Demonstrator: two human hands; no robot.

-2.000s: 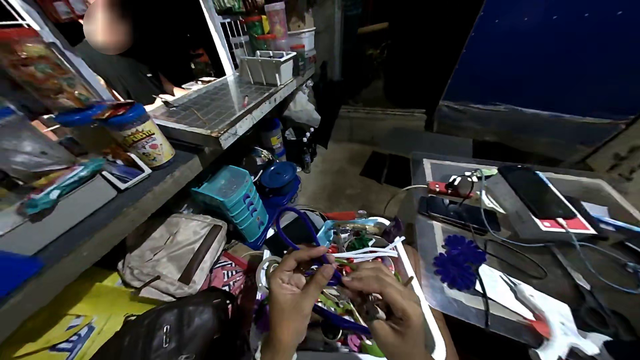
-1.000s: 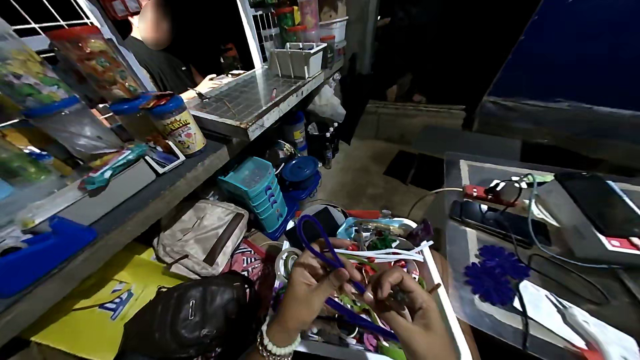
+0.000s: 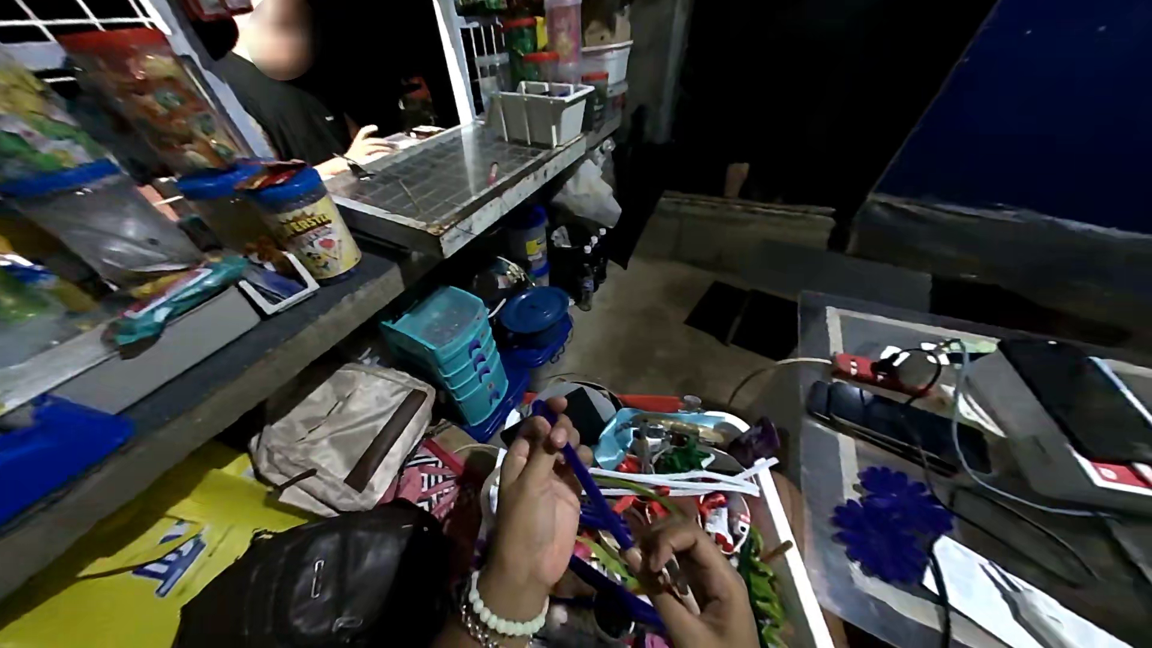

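Observation:
A fuzzy blue pipe cleaner (image 3: pixel 591 486) runs slantwise between my two hands, above a white-rimmed tray (image 3: pixel 792 558) of craft pieces. My left hand (image 3: pixel 538 504), with a pale bead bracelet at the wrist, holds its upper part between the fingers, palm turned up. My right hand (image 3: pixel 697 576) pinches it lower down with thumb and fingers. More blue stems lie or hang just beneath the hands; whether they join the held one I cannot tell. White stems (image 3: pixel 684 484) lie across the tray's far side. A blue looped flower shape (image 3: pixel 891 525) rests on the table at right.
The table (image 3: pixel 819 450) at right holds phones, cables and scissors-like handles, partly seen. A black leather bag (image 3: pixel 315 576), a beige bag (image 3: pixel 342 436) and teal drawers (image 3: pixel 450 351) stand at left. Jars line the counter (image 3: pixel 360 297); a person sits or stands beyond it.
The blue stem made a loop above my left hand in the earlier frames; now it stretches straighter between my hands. My left hand has turned more upright, its fingers raised.

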